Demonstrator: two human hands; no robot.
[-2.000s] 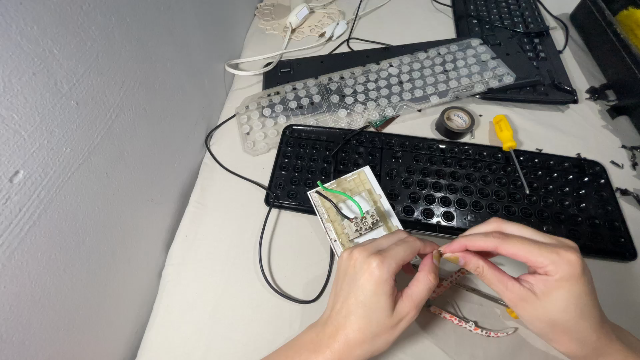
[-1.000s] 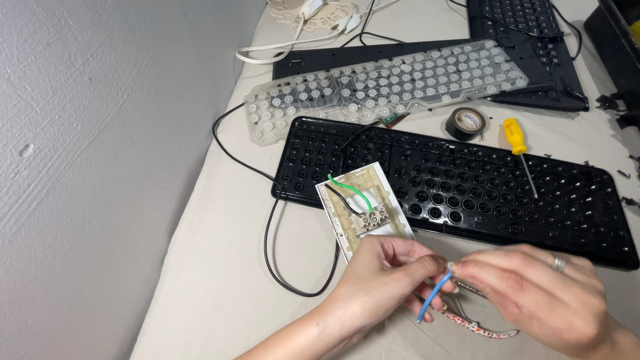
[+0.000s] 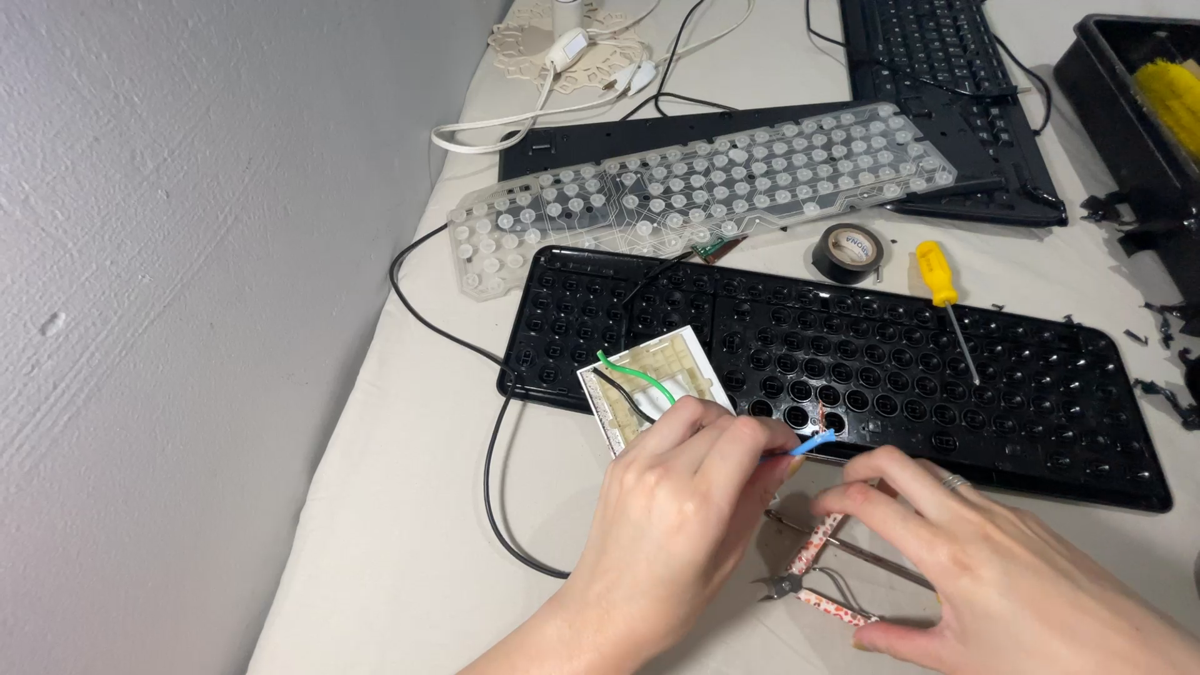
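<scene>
My left hand [image 3: 689, 497] pinches a short blue insulated wire [image 3: 814, 442], with frayed copper strands showing near its end. My right hand [image 3: 947, 553] is spread over small cutting pliers [image 3: 792, 588] with patterned handles, its fingers around the two handles, which lie apart. Whether it touches both handles is unclear. A metal rod or shaft [image 3: 877, 559] lies under that hand, its far end hidden. Partly behind my left hand is a white electrical faceplate module [image 3: 698, 352], back side up, with a green wire [image 3: 647, 377] and a black wire [image 3: 619, 389].
Beyond my hands lies a black keyboard housing [image 3: 900, 375], a yellow-handled screwdriver [image 3: 939, 281] on it. Black tape [image 3: 847, 253], a clear keyboard membrane [image 3: 703, 197], another keyboard [image 3: 937, 56] and white cables [image 3: 497, 127] lie farther back. A black bin [image 3: 1087, 66] stands at right, near black scraps [image 3: 1167, 398].
My right hand has let go of the blue wire and moved over the cutting pliers. My left hand still holds the wire, whose end now points toward the right.
</scene>
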